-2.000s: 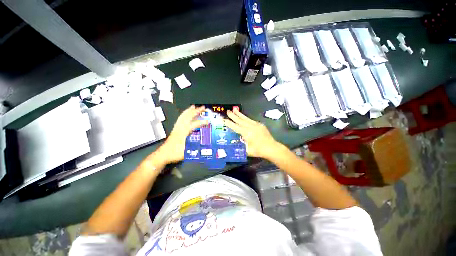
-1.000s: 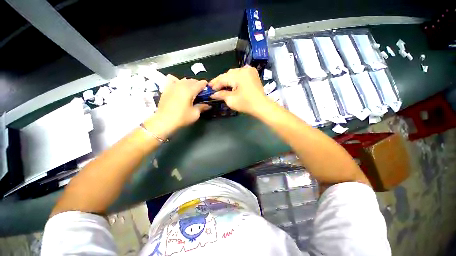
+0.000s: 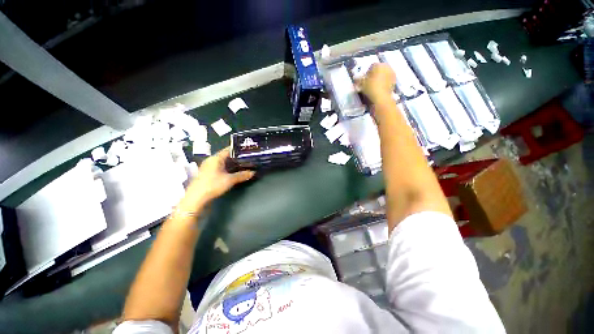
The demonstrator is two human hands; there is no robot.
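Note:
A black retail box (image 3: pixel 272 146) stands on the green bench in front of me, its narrow black end up with small white print. My left hand (image 3: pixel 218 175) holds it at its left side, thumb in front. My right hand (image 3: pixel 378 85) is at the clear blister tray (image 3: pixel 490 98), over the back row near its left end. Its fingertips are at a whitish wrapped piece; whether they grip it is hidden. Other slim whitish pieces (image 3: pixel 426 67) lie in the pockets.
A dark blue box (image 3: pixel 303 75) stands upright at the back. Flat white cartons (image 3: pixel 62 212) and a pile of small white slips (image 3: pixel 159 134) lie left. White scraps surround the tray. Below right are a red stool (image 3: pixel 449 176), a brown carton (image 3: pixel 493 196) and clear trays (image 3: pixel 357 251).
Both hands were together on the box. My right hand has let go and moved right to the tray. My left hand stays on the box, whose black end now shows. The view has shifted slightly.

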